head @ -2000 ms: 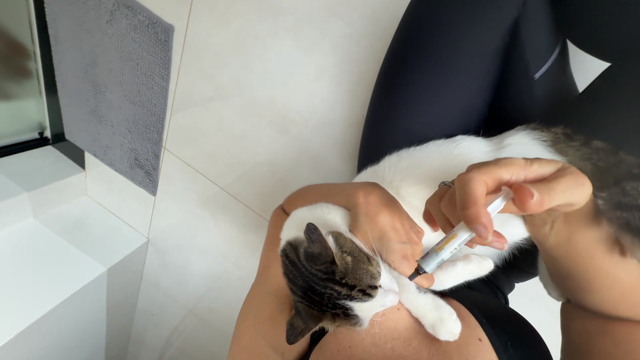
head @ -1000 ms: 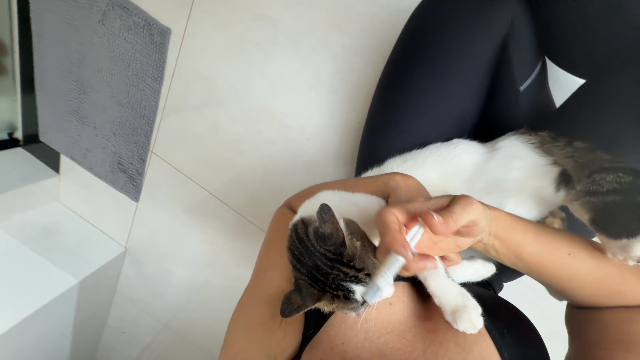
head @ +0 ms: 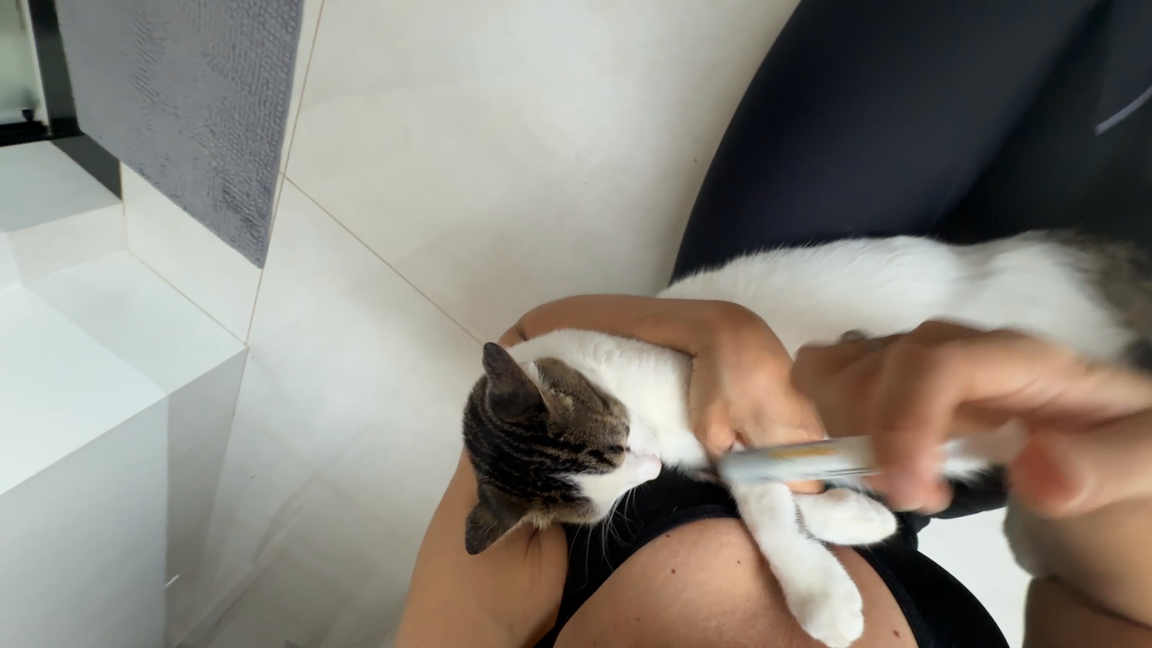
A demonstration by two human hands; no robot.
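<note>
A white cat with a brown tabby head (head: 549, 441) lies across the lap, its head toward the left and its forelegs (head: 787, 558) stretched over the chest. My left arm wraps round its neck and shoulders, and my left hand (head: 751, 387) grips the cat at the upper forelegs; some fingers are hidden. Blurred by motion, my right hand (head: 954, 414) holds a white plastic syringe (head: 810, 461) between fingers and thumb. The syringe points left, its front end over the upper foreleg, a little apart from the cat's mouth. Its tip is too blurred to make out.
Pale floor tiles (head: 504, 135) lie beyond the cat. A grey textured mat (head: 198, 108) is at the upper left, above a white stepped ledge (head: 81, 360). Dark leggings (head: 855, 135) cover the legs at upper right.
The syringe was at the cat's mouth a second ago; my right hand has drawn it back to the right. A second cat's dark head, seen at the right edge then, is out of view.
</note>
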